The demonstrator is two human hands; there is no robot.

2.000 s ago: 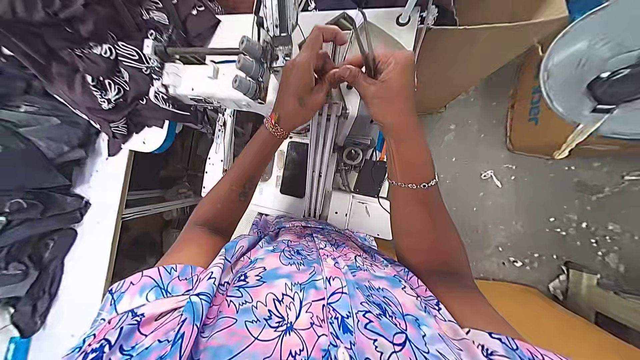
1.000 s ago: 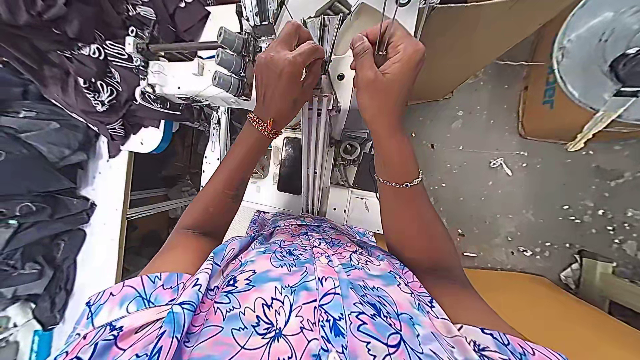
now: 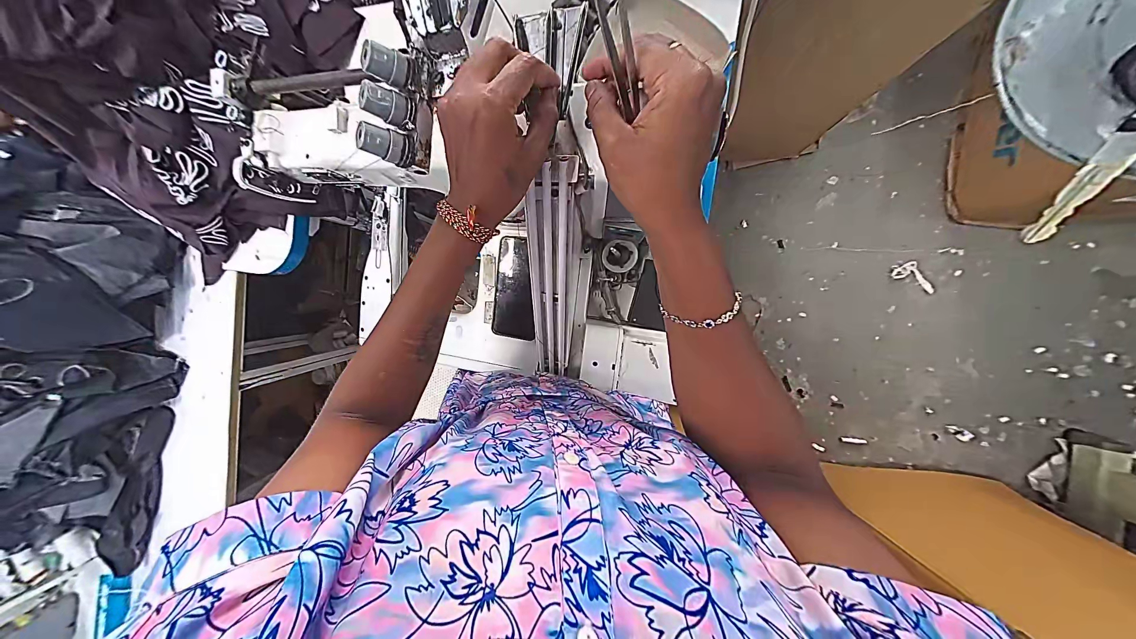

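Note:
At the top centre, my left hand point(image 3: 497, 129), with a beaded bracelet at its wrist, is raised over an industrial sewing machine point(image 3: 333, 138). Its thumb and fingertips are pinched together near a dark slim piece; whether they grip it is unclear. My right hand point(image 3: 661, 124), a chain bracelet on its forearm, holds a pair of slim metal tweezers point(image 3: 621, 62) that point upward between thumb and fingers. The two hands are apart, above long metal rails point(image 3: 555, 266). A dark rectangular object point(image 3: 513, 288) lies left of the rails, and a round metal part point(image 3: 617, 256) sits right of them.
Dark printed fabric point(image 3: 124, 106) hangs at the upper left, with dark garments point(image 3: 80, 337) heaped below it. A cardboard box point(image 3: 843, 71) borders the machine on the right. A grey round metal object point(image 3: 1056, 80) is at the upper right, above a floor point(image 3: 887, 337) with scattered scraps.
My hands were together at the thin metal piece two seconds ago and have since moved apart. The tweezers remain in my right hand.

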